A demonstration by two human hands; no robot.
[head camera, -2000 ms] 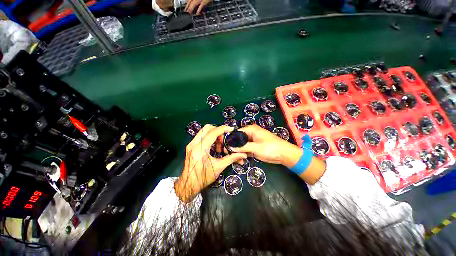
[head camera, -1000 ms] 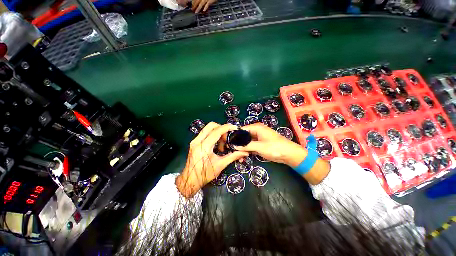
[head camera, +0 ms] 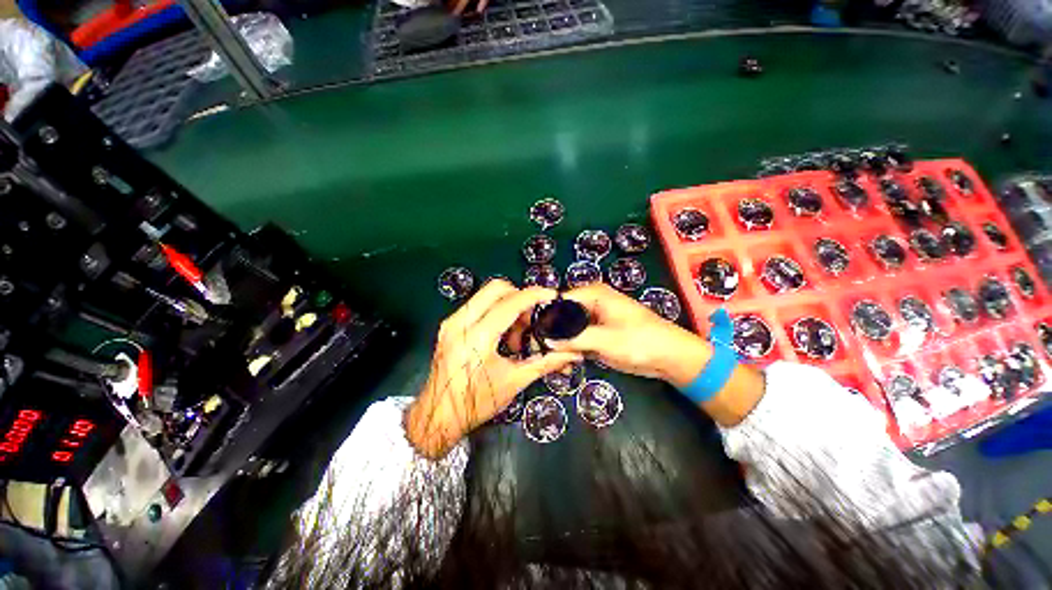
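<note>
My left hand (head camera: 479, 363) and my right hand (head camera: 635, 337) meet in the middle of the view, both bare. Between their fingertips is a plain black disc, the round cover (head camera: 564, 319), with a dark ringed part, seemingly a round unit (head camera: 525, 337), close against it on the left. The fingers hide much of both parts, so whether they touch is unclear. More round units with silver rims and visible innards lie loose on the green mat around the hands, such as one in front (head camera: 545, 417) and one beyond (head camera: 547, 212).
A red tray (head camera: 756, 273) with round units in its pockets lies at right, a pale tray (head camera: 825, 161) behind it. A black test fixture (head camera: 248, 259) with red-handled clamps (head camera: 185, 267) stands at left, beside a power meter (head camera: 46, 432). A person's fingers (head camera: 471, 6) show at the top.
The black cover and both hands stay together and have shifted slightly right in view. The person's hand opposite has moved mostly out of the top. The view has shifted a little.
</note>
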